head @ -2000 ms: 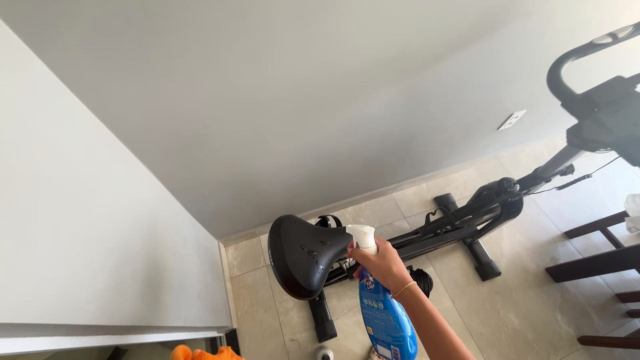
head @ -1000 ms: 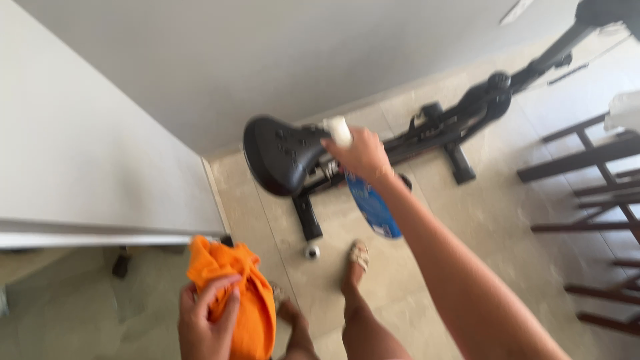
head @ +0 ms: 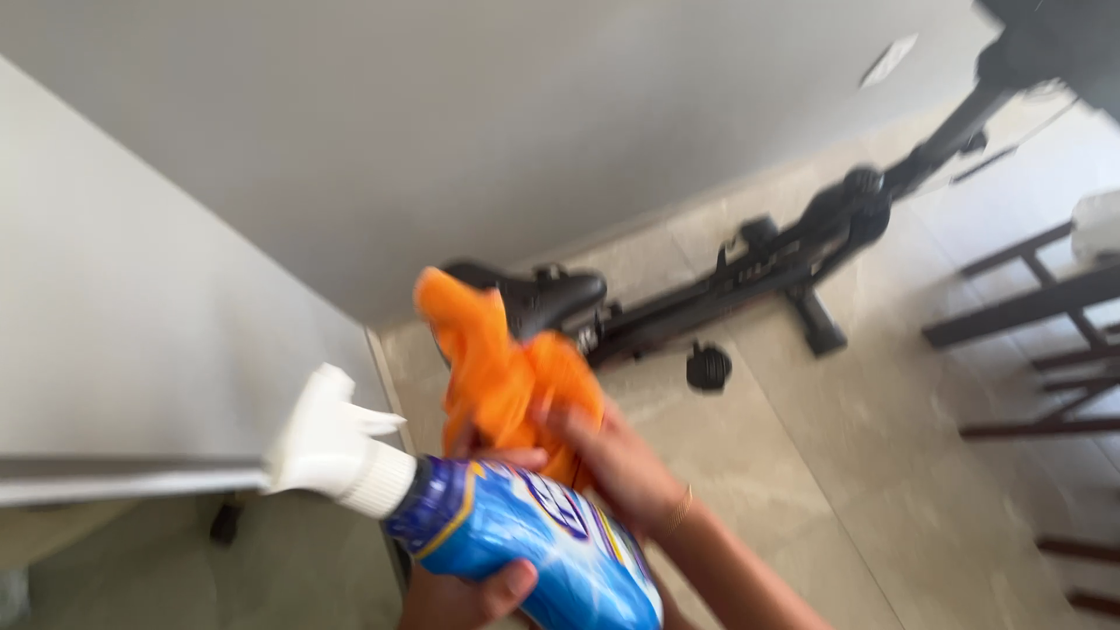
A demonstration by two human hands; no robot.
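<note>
My left hand (head: 477,595) grips a blue spray bottle (head: 534,542) with a white trigger head, tilted low in the view. Just beyond the bottle, my right hand (head: 612,464) has hold of a bunched orange cloth (head: 507,376); some fingers beside the cloth are partly hidden by the bottle. Behind the cloth is the black saddle (head: 560,297) of an exercise bike (head: 744,280), partly covered from view. The picture is blurred.
A grey wall (head: 525,131) runs behind the bike, with a white wall plate (head: 889,61). A pale panel (head: 131,306) stands at the left. Dark wooden furniture legs (head: 1015,306) are at the right, on the tiled floor (head: 787,490).
The spray bottle has passed from my right hand to my left. The orange cloth, in my left hand a second ago, is now in my right, in front of the saddle.
</note>
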